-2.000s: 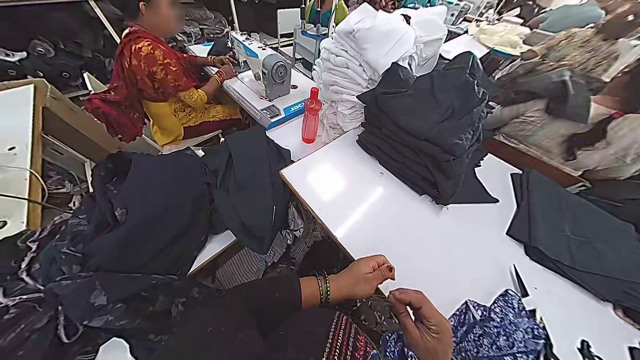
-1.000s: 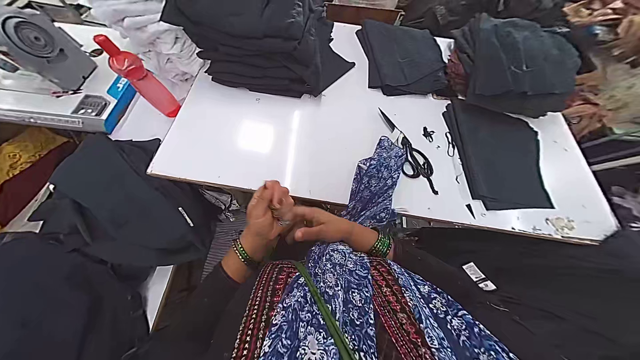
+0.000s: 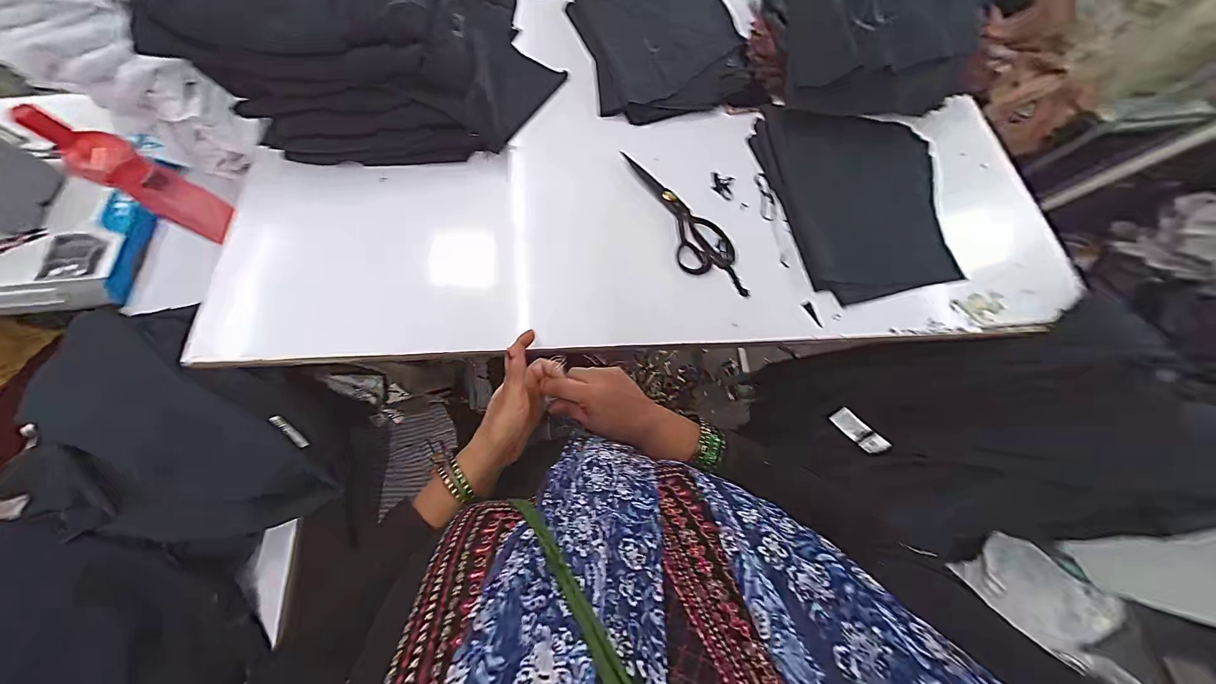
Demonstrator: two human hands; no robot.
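Just beyond my lap, below the front edge of the white table (image 3: 380,285), my two hands meet. My left hand (image 3: 513,404) has one finger raised toward the table edge. The fingers of my right hand (image 3: 608,404) are curled against it; whether anything small is between them cannot be told. Black-handled scissors (image 3: 698,233) lie on the tabletop, ahead and to the right of my hands. Beside them is a small stack of dark cut fabric (image 3: 860,204). A blue patterned cloth (image 3: 608,503) covers my lap.
A tall pile of dark fabric (image 3: 370,85) stands at the table's back left, with more dark pieces (image 3: 665,57) beyond. A red plastic bottle (image 3: 161,185) is at the left near a sewing machine (image 3: 57,237). Dark garments (image 3: 152,427) hang at lower left.
The view has swung right and down since the oldest frame. My hands, apart then, are now together. The blue patterned cloth that lay on the table by the scissors is off the tabletop.
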